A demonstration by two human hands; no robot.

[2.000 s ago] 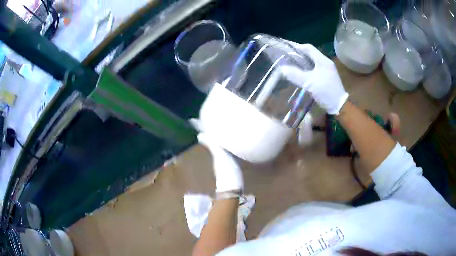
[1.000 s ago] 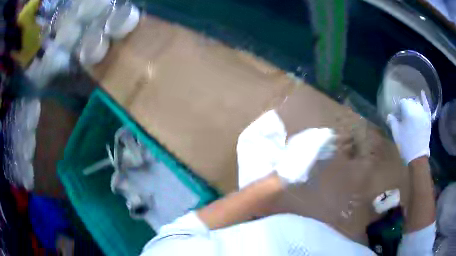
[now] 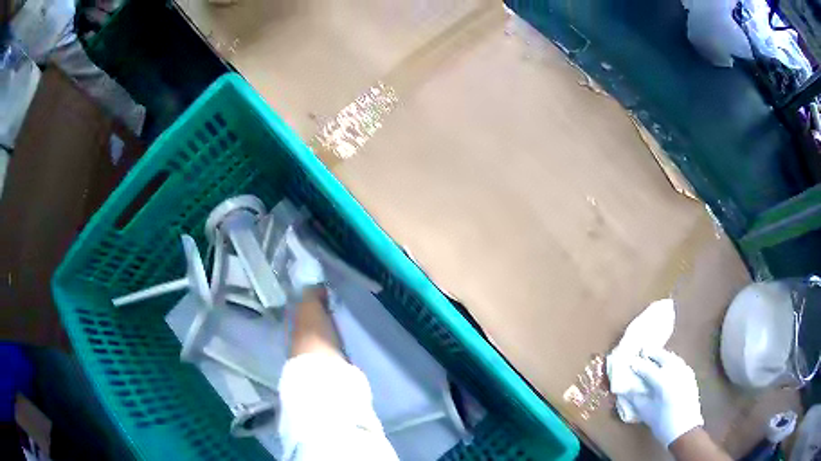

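Observation:
My left hand [image 3: 307, 270] in a white glove reaches into the teal perforated crate [image 3: 360, 221], among off-white ring-and-stem inserts [image 3: 251, 261]. Its fingers are blurred against the inserts, so I cannot tell whether it grips one. The inserts lie loose on a pale liner sheet [image 3: 383, 365]. My right hand [image 3: 666, 392], also gloved, is closed on a crumpled white cloth [image 3: 655, 326] on the cardboard-covered bench [image 3: 531, 189]. A vessel [image 3: 758, 335] with a milky white lower part and clear top stands to the right of that hand.
The crate stands against the bench's near-left edge. A dark conveyor surface [image 3: 576, 45] runs along the far side, with a green metal bar [image 3: 788, 221] at right. White plastic bags [image 3: 720, 31] lie at the upper right. A white tip [image 3: 781, 423] shows at lower right.
The view has swung left over the crate. My left hand has gone from the cloth into the crate. My right hand has left the vessel and is now on the cloth.

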